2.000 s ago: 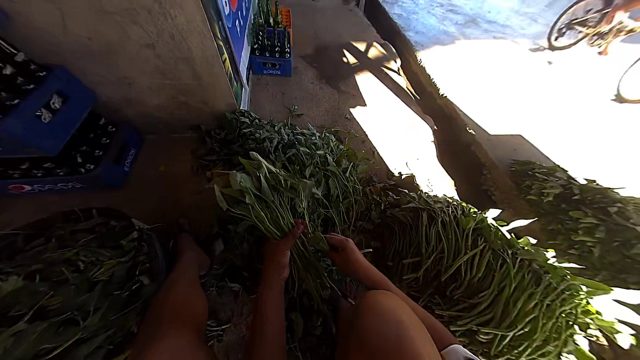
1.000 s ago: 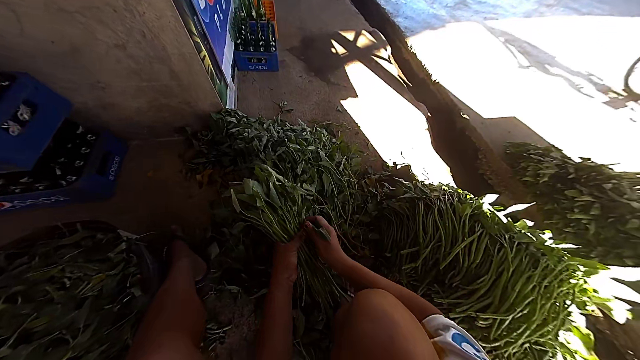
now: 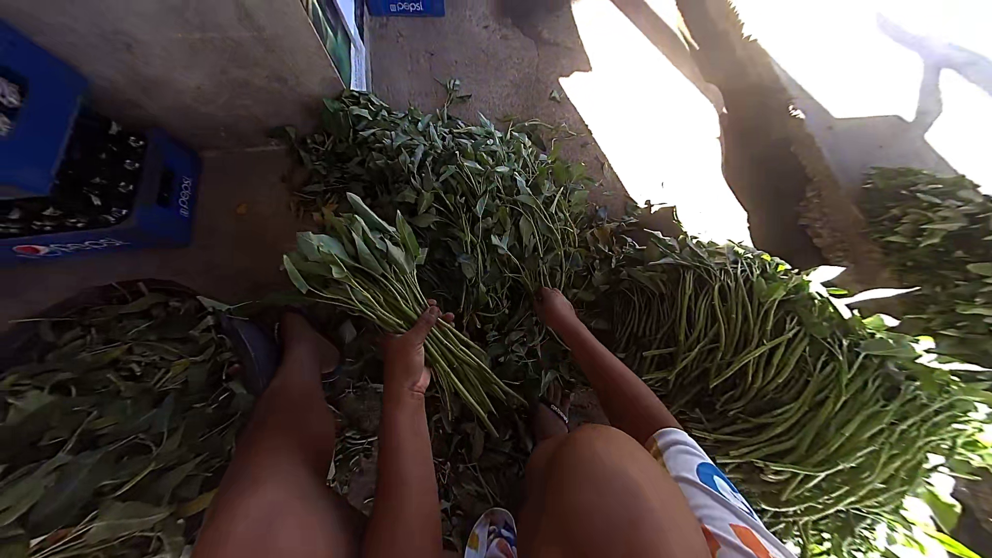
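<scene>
My left hand (image 3: 409, 349) is closed around a bunch of long-stemmed leafy greens (image 3: 372, 271), leaves pointing up and left, cut stems down and right. To the right, my right hand (image 3: 555, 308) touches the lower stems of a loose pile of greens (image 3: 465, 178) on the ground; its fingertips are partly hidden among the leaves, so its hold is unclear. Close by on the right lies a large heap of greens (image 3: 759, 349) with their stems laid side by side.
A wide container of loose leaves (image 3: 116, 411) stands at the left. Behind it are stacked blue Pepsi crates (image 3: 167, 194) with bottles, beside a concrete wall (image 3: 209, 62). Another blue crate (image 3: 407, 6) is at the top. More greens (image 3: 930, 240) lie beyond a ledge (image 3: 821, 194) at the right.
My hands, together at the bunch before, are now apart. The left has moved left with the bunch; the right is off it, at the pile. The view has tilted down.
</scene>
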